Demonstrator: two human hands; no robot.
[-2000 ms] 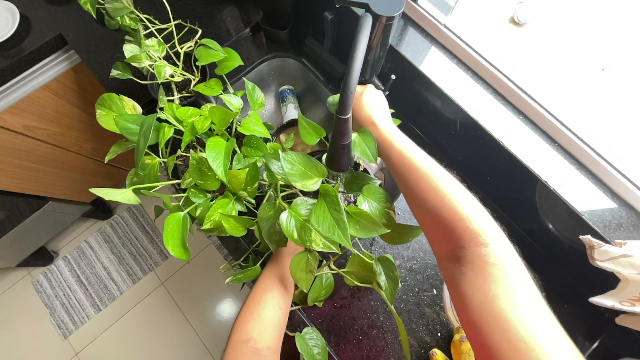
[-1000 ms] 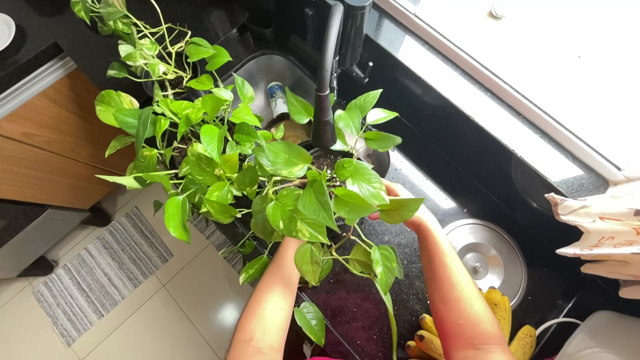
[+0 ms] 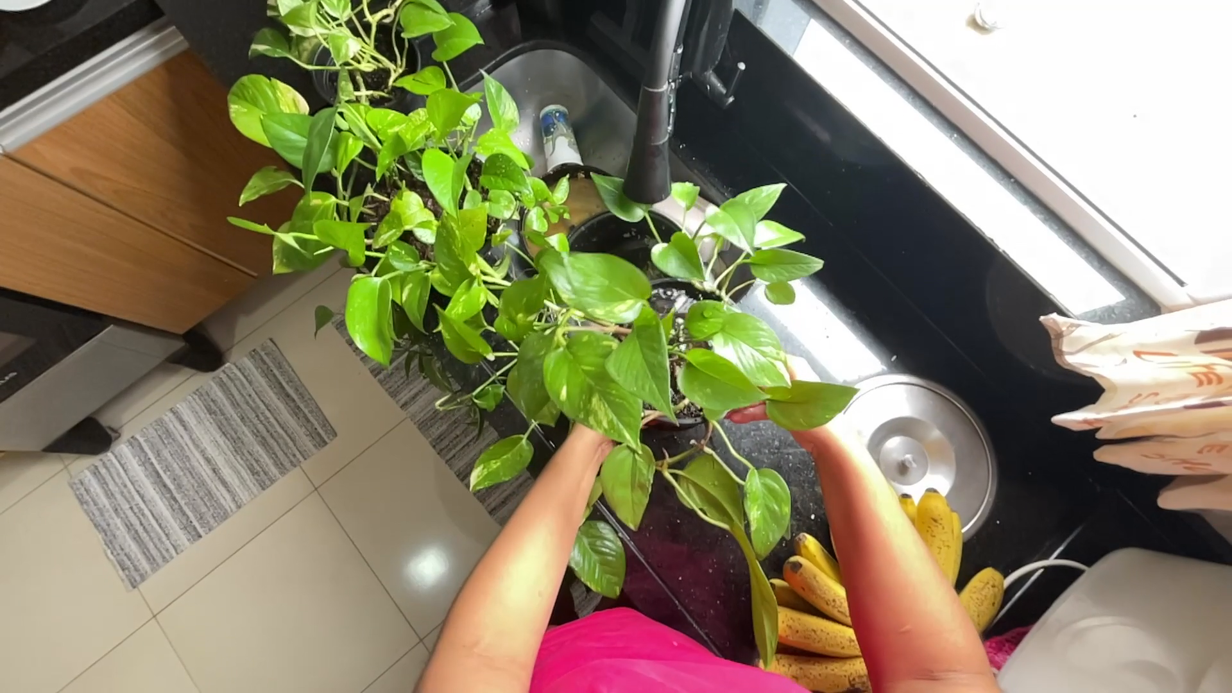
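A potted pothos plant point(image 3: 597, 375) with broad variegated leaves stands on the black stone counter beside the sink, its dark pot mostly under the foliage. My left hand point(image 3: 592, 438) reaches beneath the leaves at the pot's near left side; its fingers are hidden. On the right, my right hand point(image 3: 770, 409) is at the pot's side, partly behind a leaf, with some fingers showing. More pothos plants point(image 3: 414, 192) fill the upper left. Over the sink's near edge hangs a black faucet head point(image 3: 650, 154); a dark round container point(image 3: 616, 236) is below it.
The steel sink point(image 3: 606, 87) holds a can-like container point(image 3: 559, 138). Right of my right forearm are a round steel lid point(image 3: 914, 448), bananas point(image 3: 818, 616) and a white plastic item point(image 3: 1126, 626). A patterned cloth point(image 3: 1155, 404) hangs at the right; a striped mat point(image 3: 202, 462) lies on the floor.
My right hand has come down from beside the faucet to the pot's right side. The right part of the foliage has shifted, and the dark container under the faucet shows more.
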